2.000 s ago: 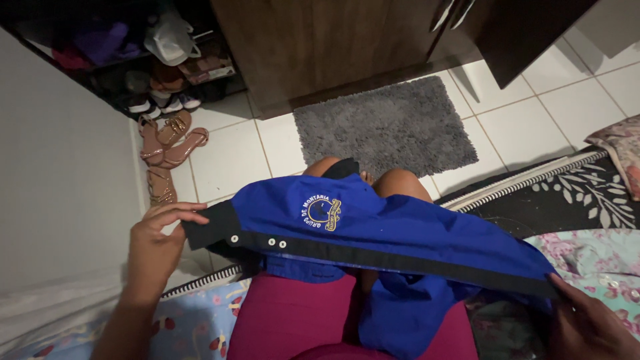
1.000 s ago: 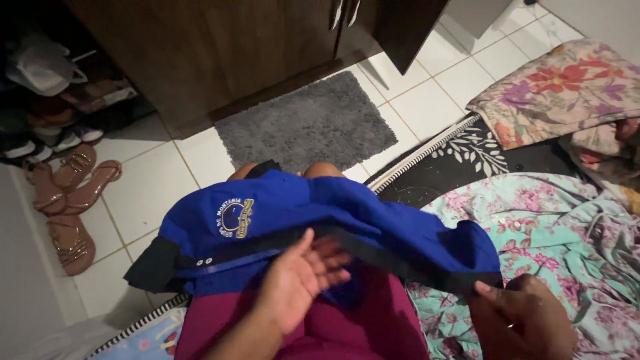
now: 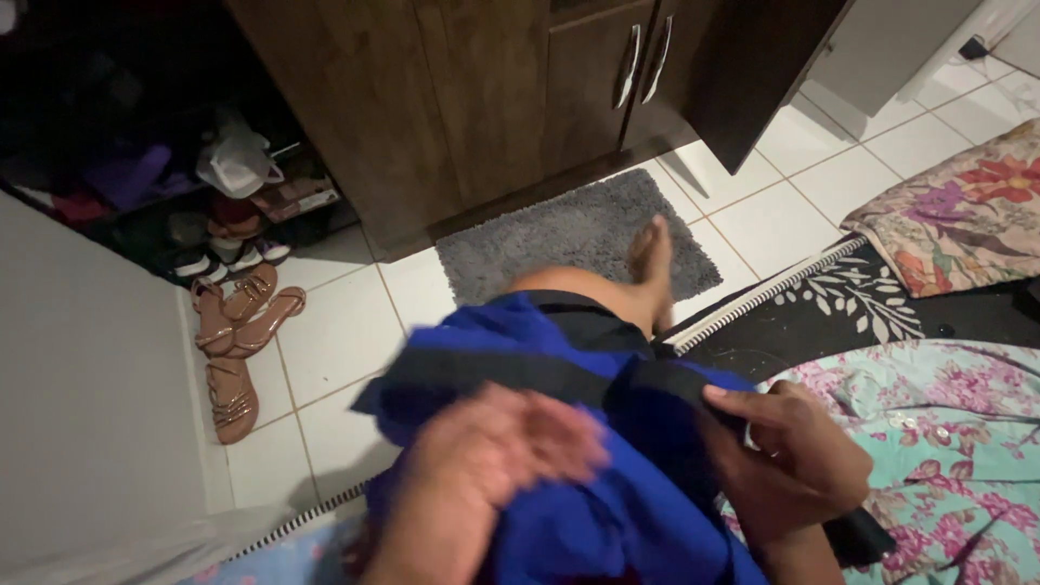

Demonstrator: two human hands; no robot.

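Note:
A royal-blue shirt with black trim (image 3: 617,487) lies bunched across my lap, its black placket curving over the top. My left hand (image 3: 512,443), blurred by motion, is over the middle of the shirt with its fingers spread somewhat; whether it touches the cloth is unclear. On the right side, my right hand (image 3: 788,447) pinches the black-edged part of the shirt between thumb and fingers. The round emblem on the shirt's chest is hidden in the folds. My bare leg and foot (image 3: 650,260) show beyond the cloth.
A grey shaggy rug (image 3: 561,236) lies before a dark wooden wardrobe (image 3: 504,106). Tan sandals (image 3: 231,398) are on the tiled floor at left, beside a shoe shelf (image 3: 268,191). Floral mint cloth (image 3: 959,439) and a flowered pillow (image 3: 967,203) rest on the bed at right.
The shirt was stretched wide between both hands and is now gathered, with its emblem out of sight. My left hand has let go of the collar end. My foot has come into view on the rug.

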